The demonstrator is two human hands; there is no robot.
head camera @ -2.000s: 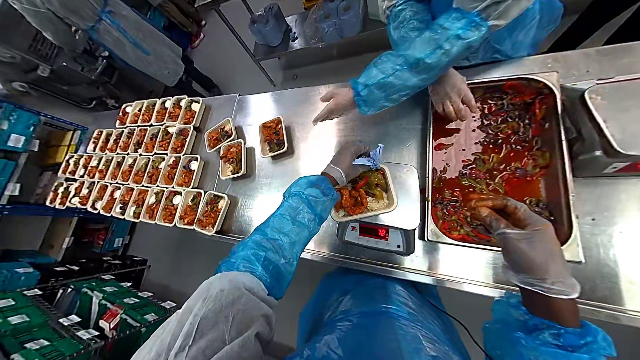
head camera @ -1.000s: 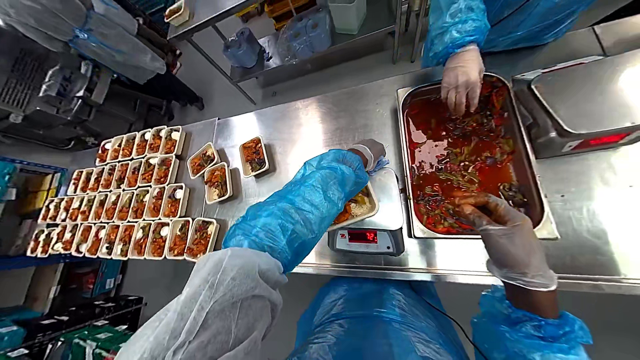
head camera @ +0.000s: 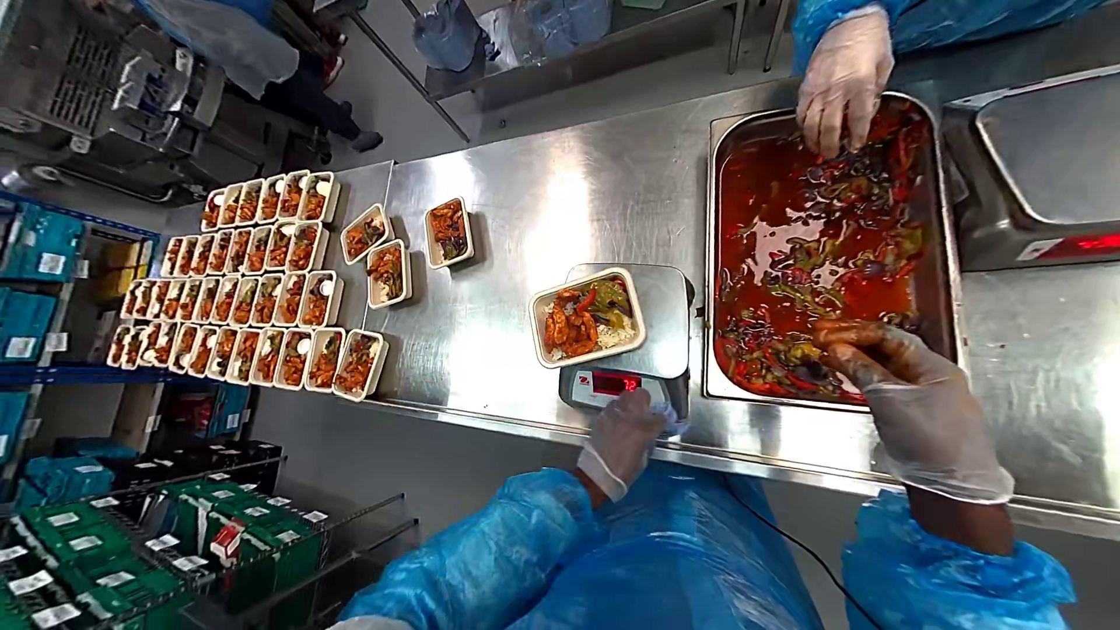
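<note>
A food tray with rice, sauced pieces and peppers (head camera: 588,318) rests on the platform of a digital kitchen scale (head camera: 669,306), overhanging its left side. My gloved left hand (head camera: 623,442) is at the scale's front edge by the lit display, closed on a crumpled bluish-white cloth or paper (head camera: 672,420). Over the near part of a deep steel pan of peppers in red sauce (head camera: 955,289) is my gloved right hand (head camera: 919,394), its fingertips sauce-stained and bunched; whether they pinch any food I cannot tell. A co-worker's gloved hand (head camera: 844,83) reaches into the pan's far end.
Rows of filled trays (head camera: 262,297) stand at the left of the steel table (head camera: 499,367). Three more filled trays (head camera: 450,233) sit nearer. A second scale (head camera: 1050,166) is right of the pan. Green crates (head camera: 105,560) are at lower left, and a cable hangs below the table edge.
My left hand has moved from beyond the tray to the scale's front edge. One co-worker's hand, earlier over the table left of the pan, is out of view. My right hand stays over the pan.
</note>
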